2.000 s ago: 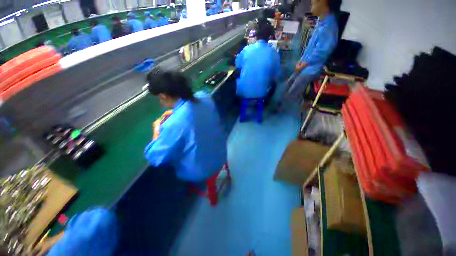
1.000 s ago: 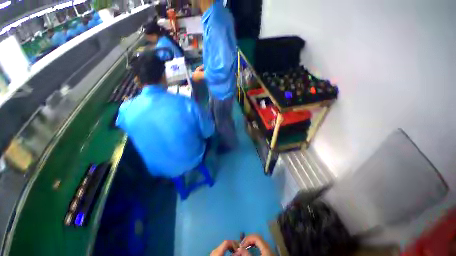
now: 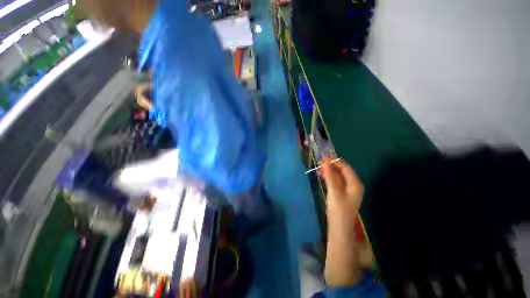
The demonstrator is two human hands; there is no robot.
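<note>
My right hand point(image 3: 345, 189) is raised at right of centre, with its forearm and blue sleeve coming up from the bottom edge. Its fingertips are shut on a thin white stick point(image 3: 312, 170) that looks like a cotton swab. The stick pokes out on both sides of the fingers, and its tips are too small to tell. My left hand is not in view.
A person in a blue smock point(image 3: 215, 110) stands close on the left, beside the bench line. Blurred white trays point(image 3: 165, 233) lie below. A green-topped rack point(image 3: 372, 110) with black stacks point(image 3: 447, 215) runs along the right wall. A blue floor aisle point(image 3: 285, 192) lies between.
The view has moved forward along the aisle. Both hands were together at the bottom edge; now only my right hand shows, raised with the stick. The person in blue is much nearer.
</note>
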